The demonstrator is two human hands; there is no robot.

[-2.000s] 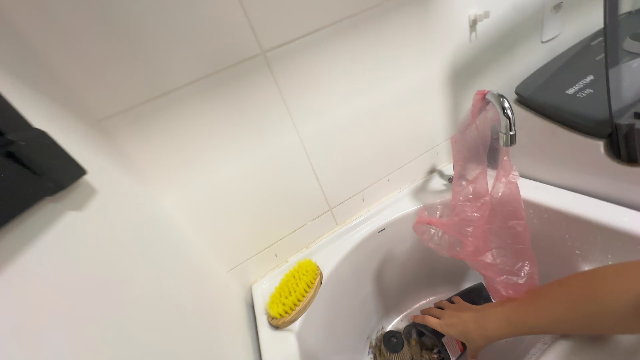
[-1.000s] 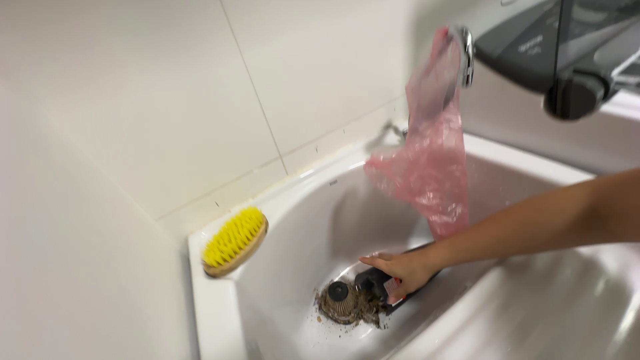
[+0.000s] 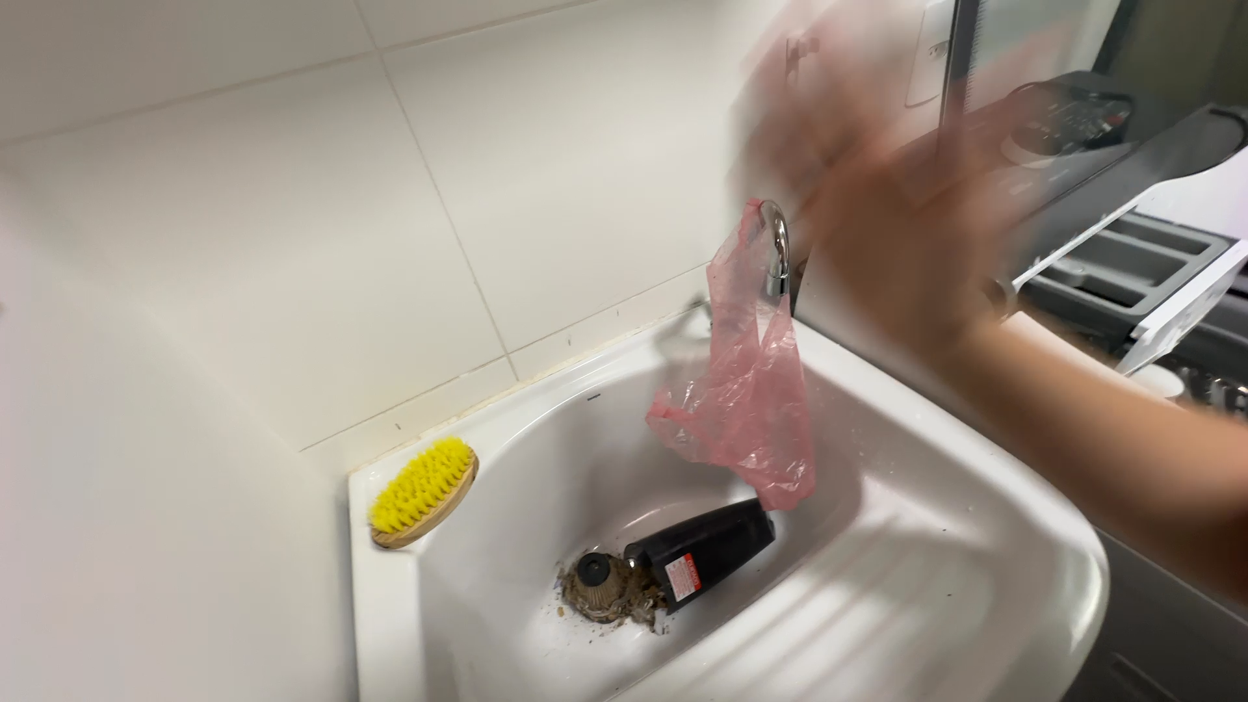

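Note:
My right hand [image 3: 897, 214] is raised at the upper right, strongly blurred, with its fingers seemingly spread and nothing visible in it. Below, a black plastic vacuum dust container [image 3: 712, 546] lies on its side in the white laundry sink [image 3: 975, 439]. Touching its left end is a pleated filter [image 3: 600, 583] with a black cap, surrounded by clumped dust and debris [image 3: 643, 597]. A pink plastic bag [image 3: 751, 400] hangs from the chrome faucet [image 3: 778, 244], its lower end by the container. My left hand is out of view.
A wooden scrub brush [image 3: 424, 492] with yellow bristles rests bristles up on the sink's left corner. White tiles [image 3: 585, 175] rise behind. At right stands a washing machine with a dark control panel [image 3: 1072, 127] and an open detergent drawer [image 3: 1131, 263].
My right hand has let go of the black container and risen to the upper right. The container and filter stay in the sink. The view has shifted.

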